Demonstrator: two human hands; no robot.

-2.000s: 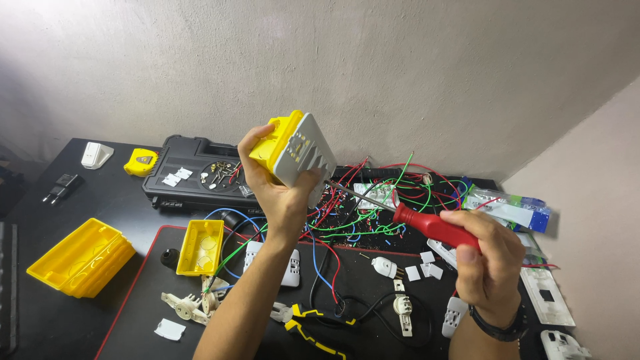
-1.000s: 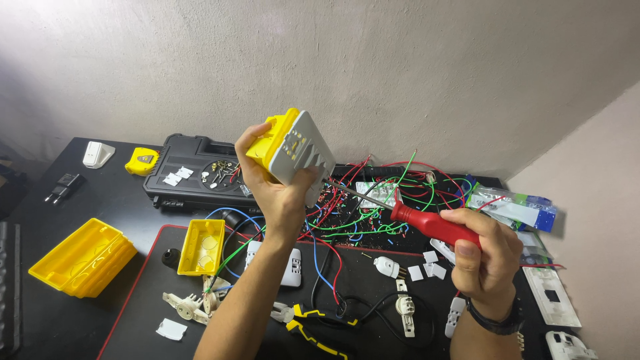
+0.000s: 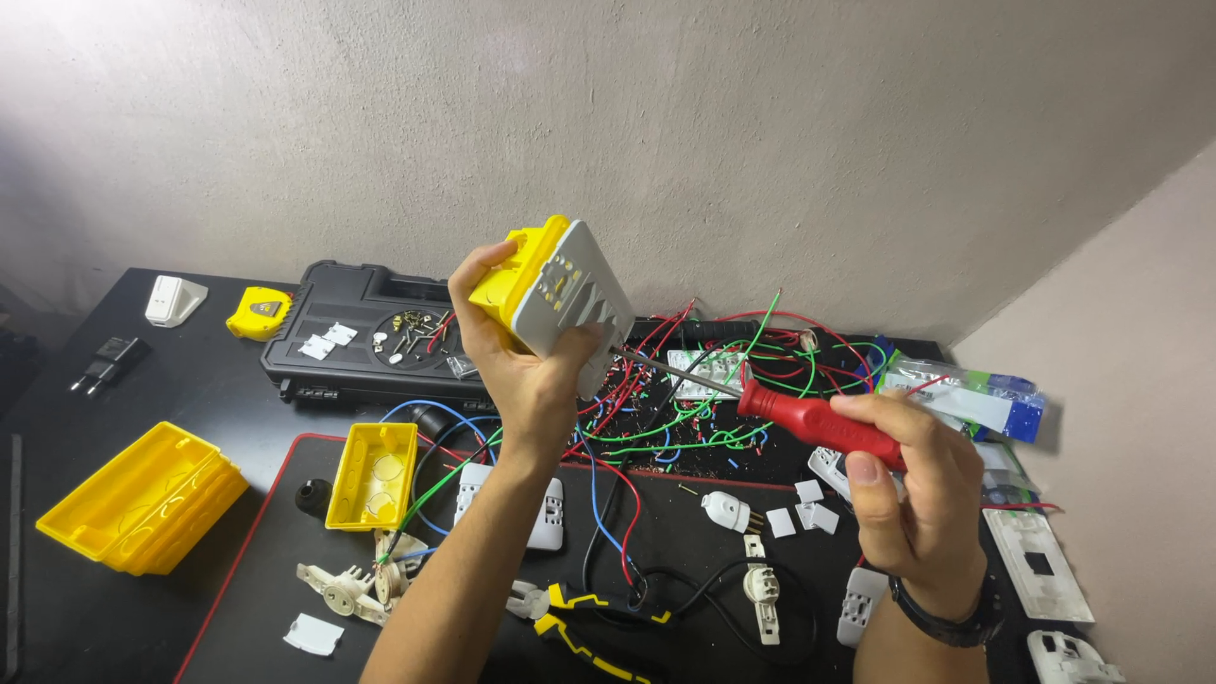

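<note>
My left hand (image 3: 532, 370) grips a yellow plastic electrical box (image 3: 518, 271) with a light grey slotted frame (image 3: 579, 304) on its front, raised above the table and tilted. The thumb presses on the frame's lower part. In my right hand (image 3: 912, 494) is a screwdriver with a red handle (image 3: 807, 418), held by the fingertips and pointing left. Its shaft reaches the lower right edge of the frame; the tip's exact seat cannot be told. Below my left forearm lie pliers with black and yellow handles (image 3: 579, 636) and a small yellow box (image 3: 370, 475).
A black tool case (image 3: 342, 375) with screws on its lid stands at the back, beside a yellow tape measure (image 3: 258, 313). Tangled wires (image 3: 703, 418) and clippings lie behind the mat. Larger yellow boxes (image 3: 142, 494) are at left; a white plug (image 3: 727, 511) and socket modules (image 3: 760, 589) lie in front.
</note>
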